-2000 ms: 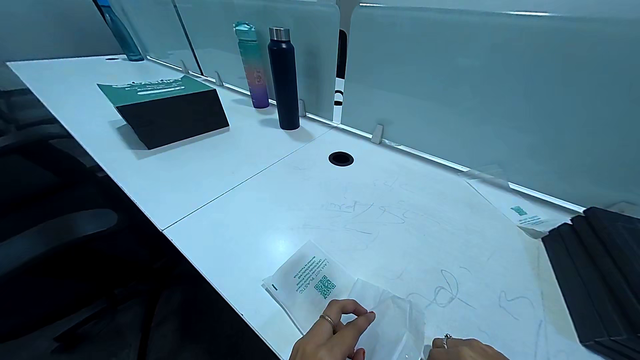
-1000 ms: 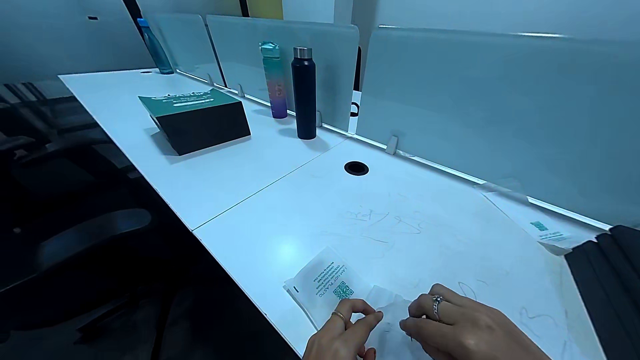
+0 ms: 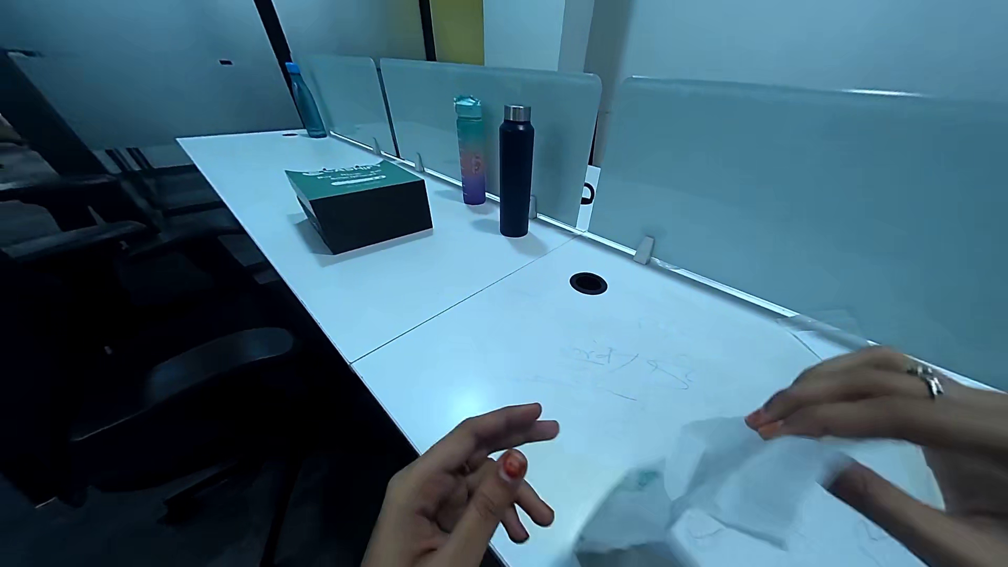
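My right hand (image 3: 890, 425), wearing a ring, pinches a thin translucent white sheet or pouch (image 3: 756, 480) between thumb and fingers, above the lower right of the white desk. Motion blurs its lower part, where a faint green print shows. To the left of it my left hand (image 3: 472, 488) is raised over the desk's front edge, fingers apart and slightly curled, holding nothing. Pen scribbles (image 3: 630, 366) mark the desk beyond both hands.
A black box with a green printed lid (image 3: 366, 209) sits on the desk at left. Near the frosted divider (image 3: 787, 189) stand a dark blue bottle (image 3: 516, 173) and a teal-purple bottle (image 3: 472, 157). Farther off is a blue bottle (image 3: 309, 102). An office chair (image 3: 220, 354) stands left.
My hands have moved apart. My right hand has lifted the translucent sheet or pouch to the right, and my left hand has let go of it. The view has swung.
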